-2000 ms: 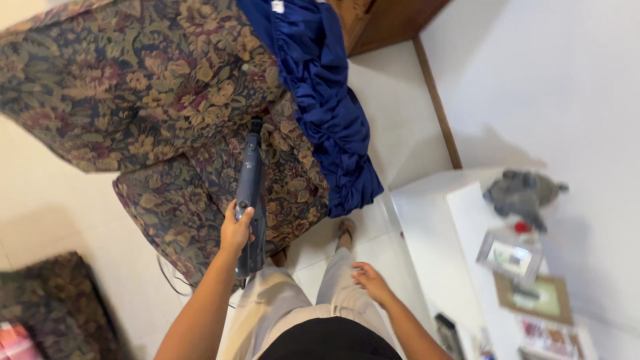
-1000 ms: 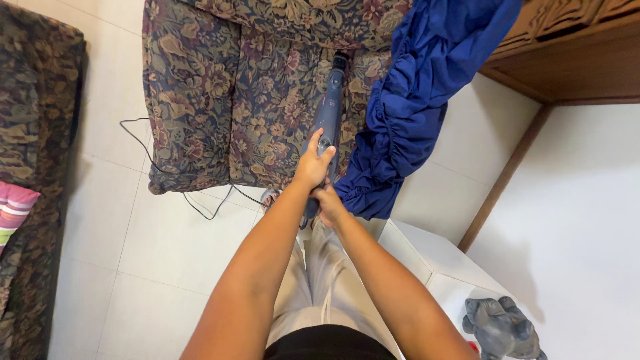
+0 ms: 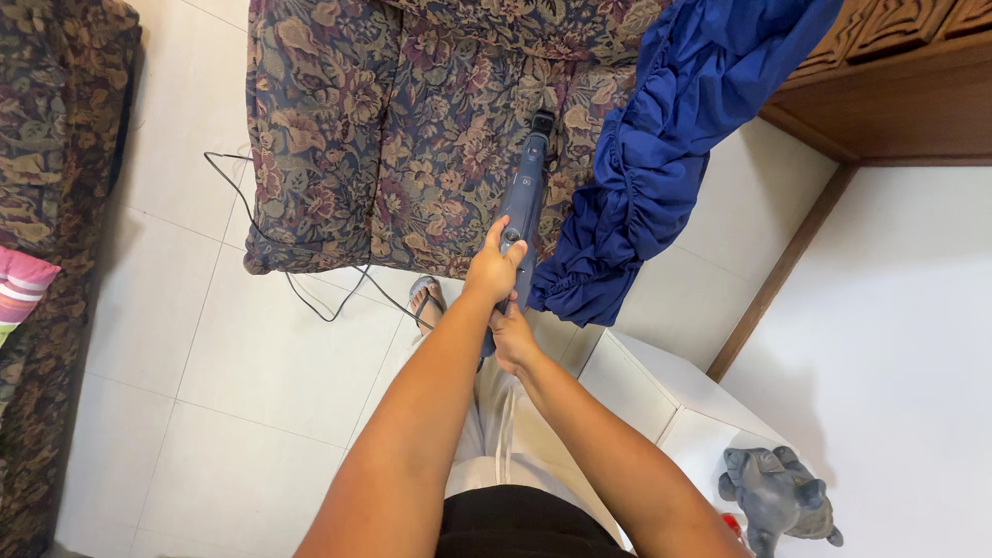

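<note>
My left hand (image 3: 496, 265) is wrapped around the body of a blue-grey handheld vacuum cleaner (image 3: 525, 198), near its round button. Lower down, my right hand (image 3: 513, 332) grips its rear end. The black nozzle (image 3: 542, 122) points away from me and lies against the seat of a floral upholstered armchair (image 3: 434, 155). A gathered blue fabric cover (image 3: 643, 163) hangs over the chair's right side. From the vacuum's rear, a thin black cord (image 3: 333, 314) seems to run left across the tiles, passing by the chair's front corner.
Another floral sofa (image 3: 85, 155) stands at the left, with a striped pink cushion (image 3: 23, 285) on it. A white cabinet (image 3: 697, 403) with a grey elephant figurine (image 3: 775, 492) is at the lower right. Carved wooden furniture (image 3: 891, 101) stands at the upper right, beside a white wall.
Two seconds ago only my left hand held the vacuum and my right hand was free; now both hold it. The view has turned. Since one second ago, little has changed.
</note>
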